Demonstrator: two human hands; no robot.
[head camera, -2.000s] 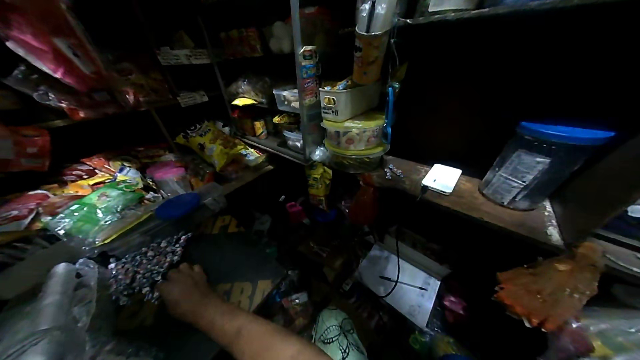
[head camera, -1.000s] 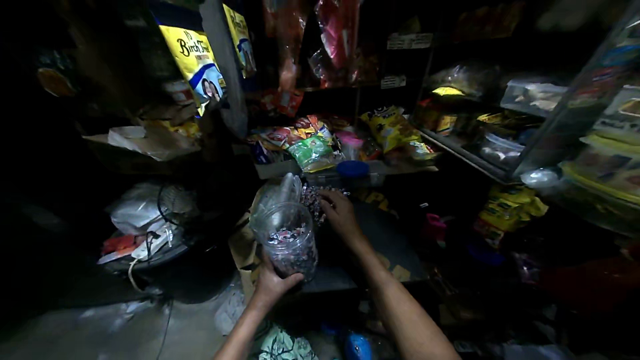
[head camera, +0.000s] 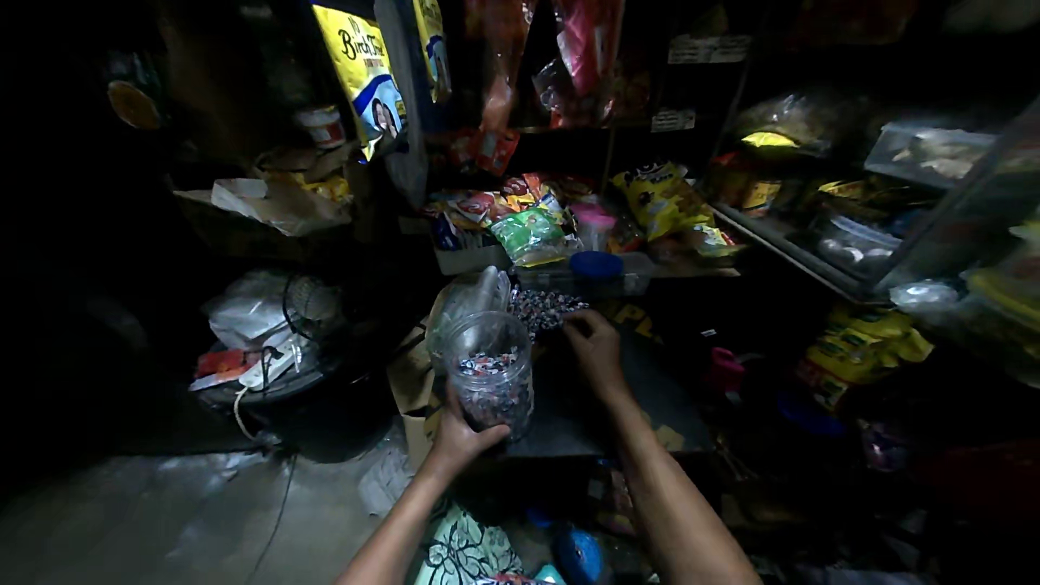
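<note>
A clear plastic jar (head camera: 490, 378), partly filled with small wrapped pieces, probably candies, stands tilted in the grip of my left hand (head camera: 471, 431) near its base. Behind and to the right of the jar lies a heap of the same small wrapped pieces (head camera: 540, 309) on a dark surface (head camera: 569, 414). My right hand (head camera: 591, 337) is at the heap's right edge, fingers bent together; whether a piece is between them cannot be made out. Clear plastic wrapping (head camera: 467, 301) sits directly behind the jar.
Behind the heap are a clear container with a blue lid (head camera: 596, 265) and a green packet (head camera: 528, 234). A black tub (head camera: 325, 414) bearing plastic bags and a power strip (head camera: 272, 363) stands left. Yellow packs (head camera: 865, 353) are at right, beside a glass-fronted shelf (head camera: 934, 236).
The view has swung left since the first frame. My left hand, unseen two seconds ago, is on the jar in both later frames. My right hand stays by the heap.
</note>
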